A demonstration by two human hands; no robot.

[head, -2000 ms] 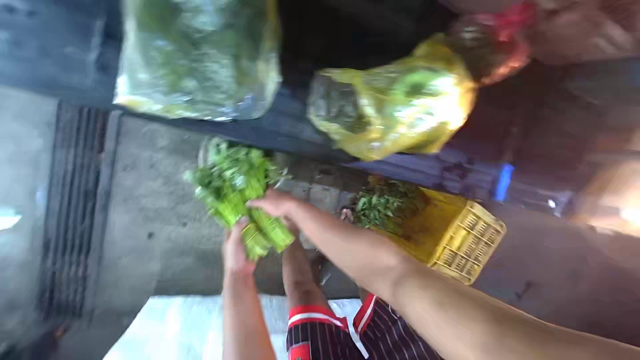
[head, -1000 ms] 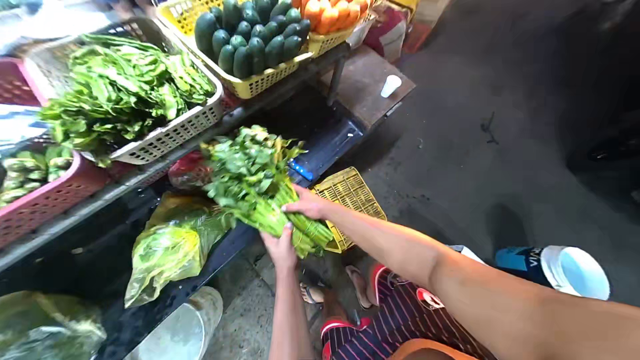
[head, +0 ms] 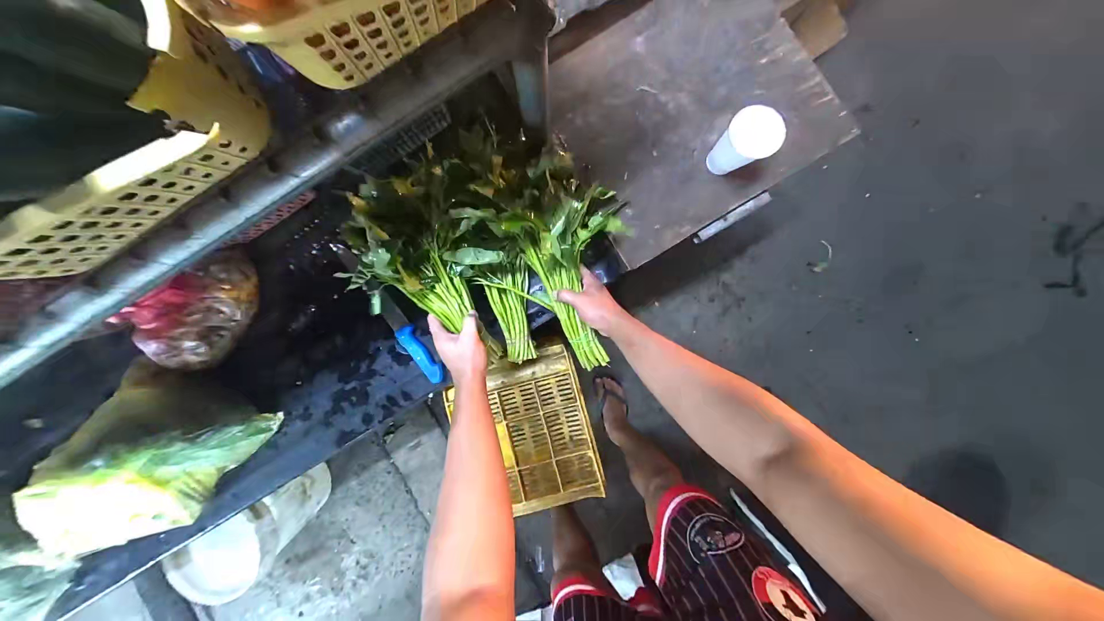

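Observation:
My left hand (head: 461, 343) is closed around the stems of a leafy green vegetable bunch (head: 442, 289) at the black shelf's end. Another bunch (head: 565, 293) is gripped at its stems by my right hand (head: 591, 302). Between them lies a third bunch (head: 511, 315), its stems pointing toward me and its leaves mixed with the others under the upper rack. A knife with a blue handle (head: 420, 354) lies on the wet black surface (head: 345, 388), just left of my left hand.
Below the bunches is a yellow plastic crate (head: 548, 431). A white cup (head: 746, 138) is on the wooden board (head: 681, 78) at right. Perforated yellow baskets (head: 198, 164) sit on the metal-edged rack (head: 285, 177) above. Plastic bags (head: 129, 466) and a white bucket (head: 224, 556) are at left.
Both hands were together on greens held above the shelf edge; now they are apart, each on a separate bunch at the shelf's end. The view has shifted strongly.

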